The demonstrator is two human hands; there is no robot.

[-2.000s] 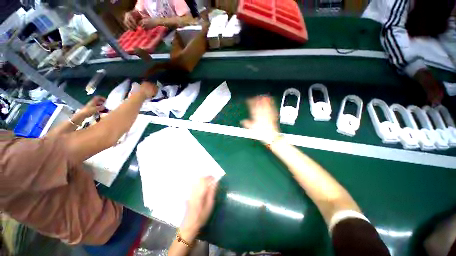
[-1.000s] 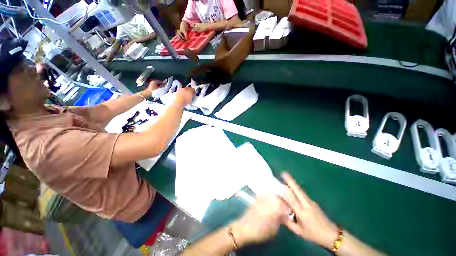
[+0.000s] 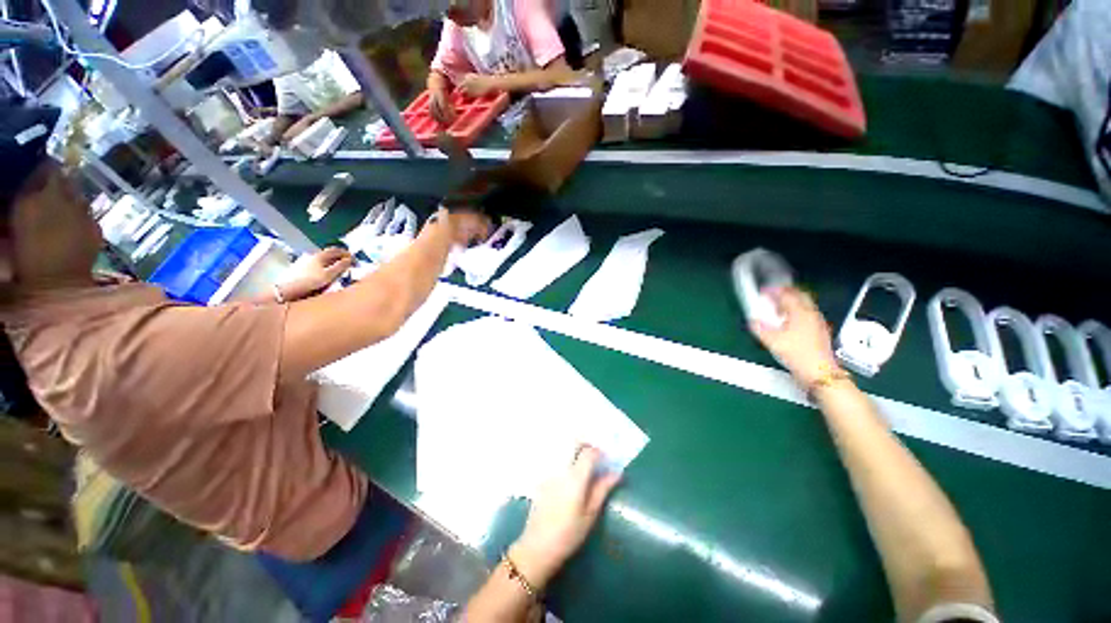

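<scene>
My right hand (image 3: 798,337) is over the green belt, its fingers on the lower end of a white loop-shaped unit (image 3: 746,270), which is slightly blurred. My left hand (image 3: 570,505) holds the right corner of a flat stack of white sheets (image 3: 518,408) on the green bench. Two white wrapped packets (image 3: 618,278) (image 3: 542,258) lie on the belt left of my right hand. To its right stand out a single bare loop-shaped unit (image 3: 876,323) and a row of overlapping ones (image 3: 966,347).
A person in a brown shirt (image 3: 201,408) sits at left, one arm over the belt. A blue bin (image 3: 205,264) is beyond them. Across the belt are a carton (image 3: 554,140), small white boxes (image 3: 643,100), red trays (image 3: 780,63) and another person (image 3: 500,49). A white strip (image 3: 731,368) divides belt and bench.
My hands have parted from over the bench. My right hand has moved to the belt and onto a unit; my left is at the sheets' corner. Another wrapped packet now lies on the belt.
</scene>
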